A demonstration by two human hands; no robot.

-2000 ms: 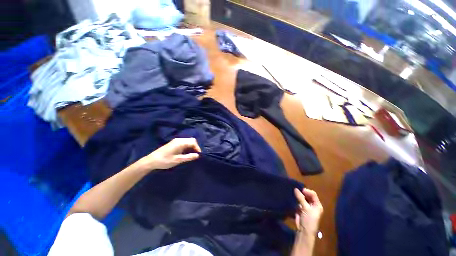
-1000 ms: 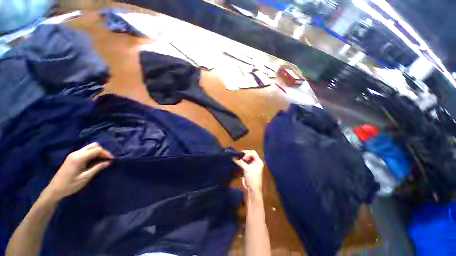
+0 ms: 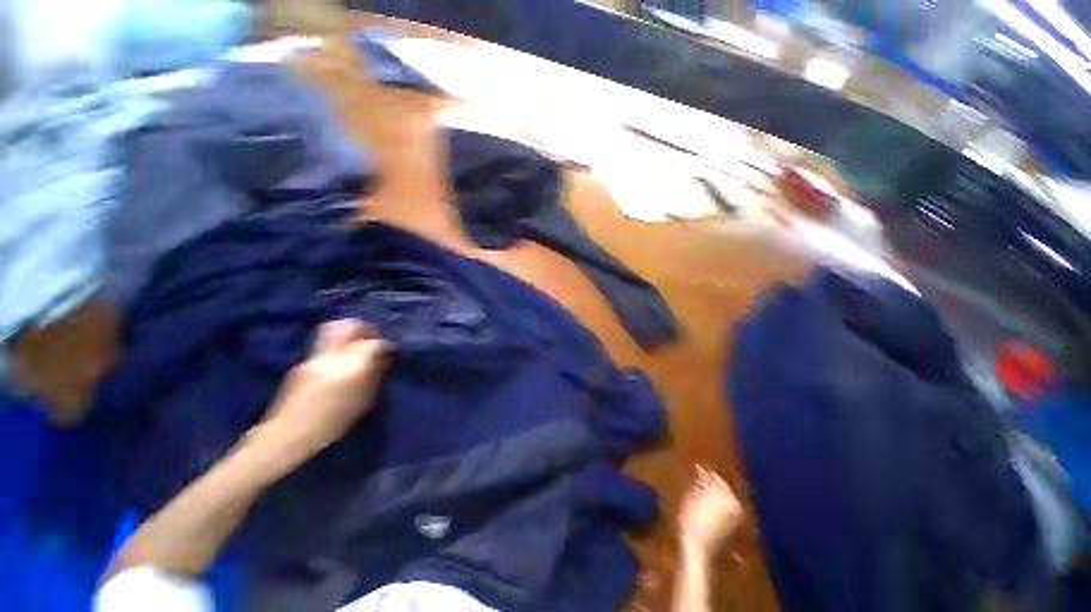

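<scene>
A navy garment (image 3: 479, 401) lies heaped in front of me, with shiny dark lining (image 3: 413, 299) showing at its upper part and a small pale mark low on it. My left hand (image 3: 329, 377) is closed on the garment's cloth near the lining. My right hand (image 3: 708, 514) is off the garment, over the bare table to its right. It is blurred, with its fingers partly curled, and holds nothing that I can see.
A garment stack (image 3: 873, 442) stands at the right table edge. A black cut piece (image 3: 574, 239) lies mid-table. Grey-blue garments (image 3: 227, 155) and pale blue-grey pieces (image 3: 54, 203) lie at the left. Paper patterns (image 3: 646, 185) and a small red box (image 3: 805, 191) lie on the far side.
My right hand has let go of the garment's edge and moved right and down. My left hand still holds cloth. The stretched edge has slackened. The view has swung right, then partly back left.
</scene>
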